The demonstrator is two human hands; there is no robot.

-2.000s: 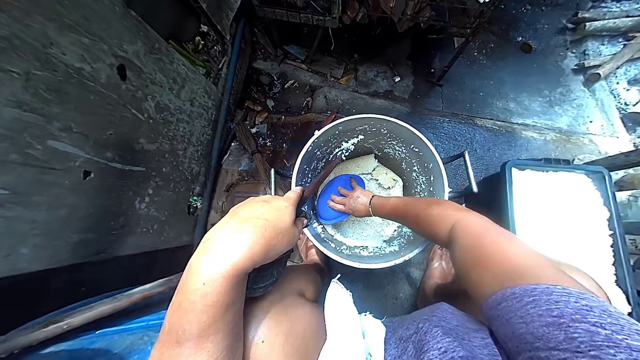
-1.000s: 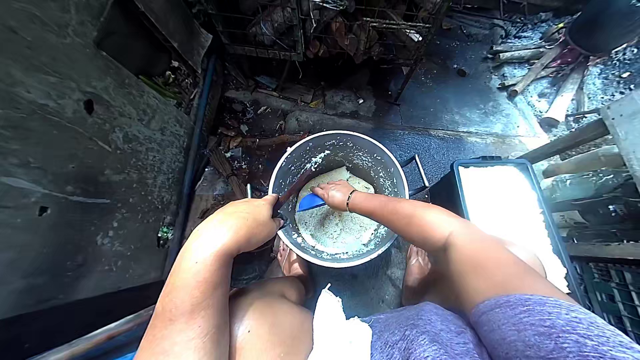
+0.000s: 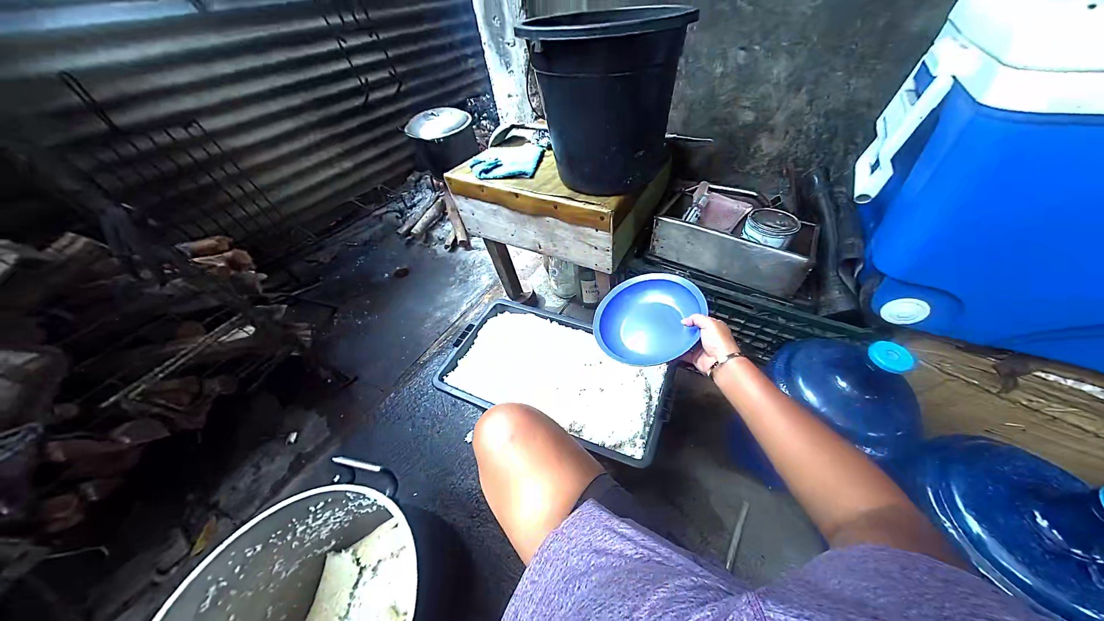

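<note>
My right hand grips the rim of a blue plastic bowl, thumb on the inside edge. The bowl is tilted and looks empty, and is over the back right corner of a black tray. White grains, probably rice, fill the tray. At the lower left stands a large metal pot with grains stuck to its wall and a whitish mass inside. My left hand is out of view.
Behind the tray, a wooden table bears a black bucket. Blue water jugs and a blue cooler stand at the right. Firewood is piled at the left. My bent knee is beside the tray.
The view has swung right, from the pot toward the tray. My right hand has moved with the blue bowl from inside the pot to over the tray. My left hand has left the view.
</note>
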